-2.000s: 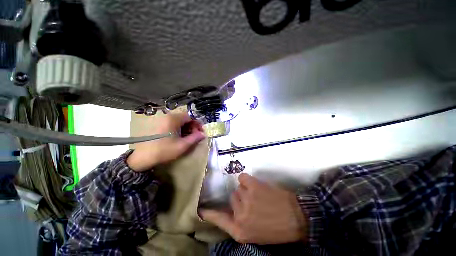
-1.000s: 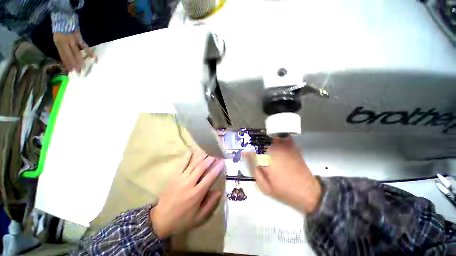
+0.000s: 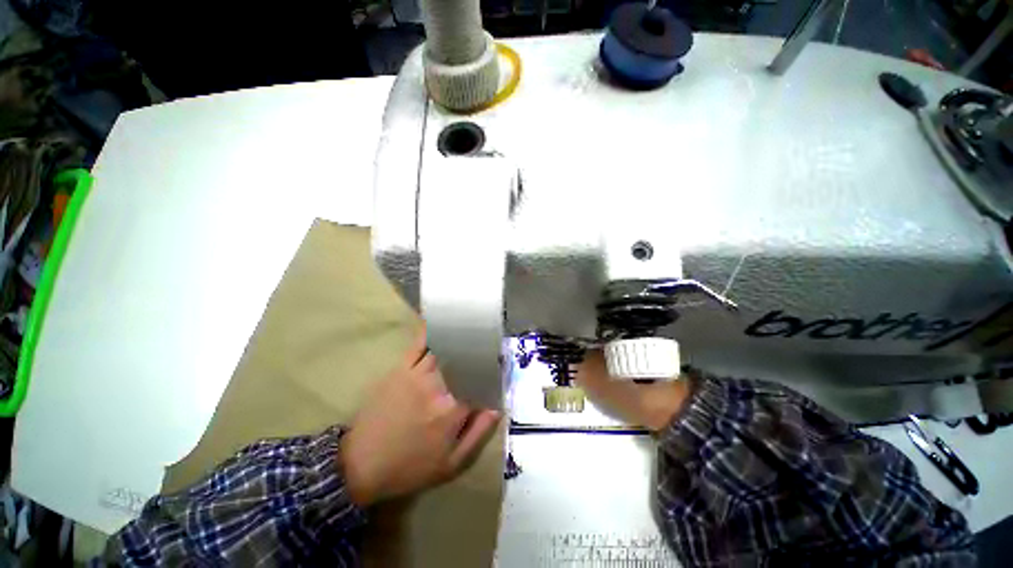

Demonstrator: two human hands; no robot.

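The tan trouser panel [image 3: 322,322] lies flat on the white table, left of and partly under the head of the white sewing machine [image 3: 778,189]. My left hand [image 3: 411,427] rests on the panel beside the needle area, fingers partly hidden by the white take-up guard [image 3: 461,288]. My right hand [image 3: 631,391] is behind the pale tension knob [image 3: 644,358], its fingers hidden by the machine head, so its hold cannot be seen. The lamp glows by the needle, which the head mostly hides.
Thread snips [image 3: 942,455] lie at the right of the table. A green-rimmed basket [image 3: 47,288] with bundled cloth stands at the left edge. A blue spool [image 3: 647,47] sits on top of the machine. Ruler marks run along the front table edge.
The view has moved up and back, showing more of the machine top. My right hand has gone further behind the head. The other person's hand at the upper left is out of view.
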